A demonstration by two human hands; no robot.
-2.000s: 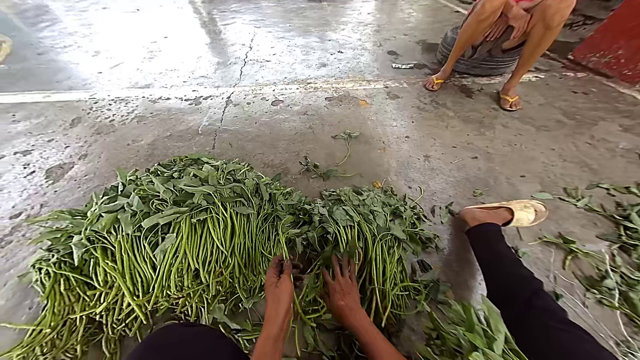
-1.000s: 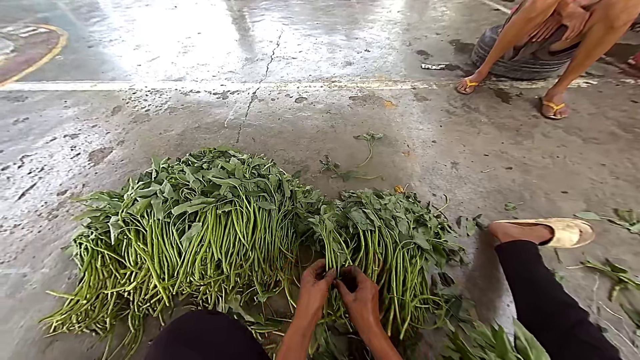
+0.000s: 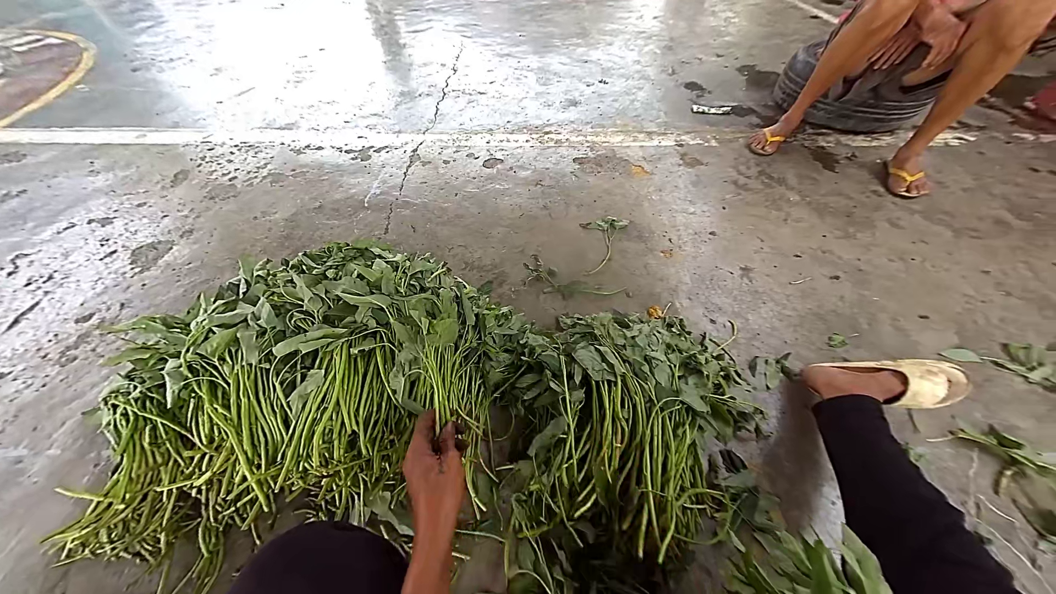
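My left hand (image 3: 435, 470) pinches the lower stems of a small bunch of leafy greens (image 3: 443, 384), with dark dirt on its fingertips. The bunch lies against the right side of a large pile of long-stemmed leafy greens (image 3: 305, 388), which look like water spinach, leaves toward the far side and stems toward me. To the right of the hand lies a smaller pile of the same greens (image 3: 635, 421), its leaves touching the large pile. My right hand is out of view.
Loose sprigs (image 3: 608, 239) lie on the concrete floor beyond the piles. My foot in a pale shoe (image 3: 932, 384) is at the right, near scattered leaves (image 3: 1015, 445) and more greens (image 3: 813, 565). A person in flip-flops (image 3: 907, 177) sits on a tire (image 3: 866, 99) at the far right.
Both hands were together at the left side of the smaller pile. My left hand has moved left to the large pile; my right hand has left the view.
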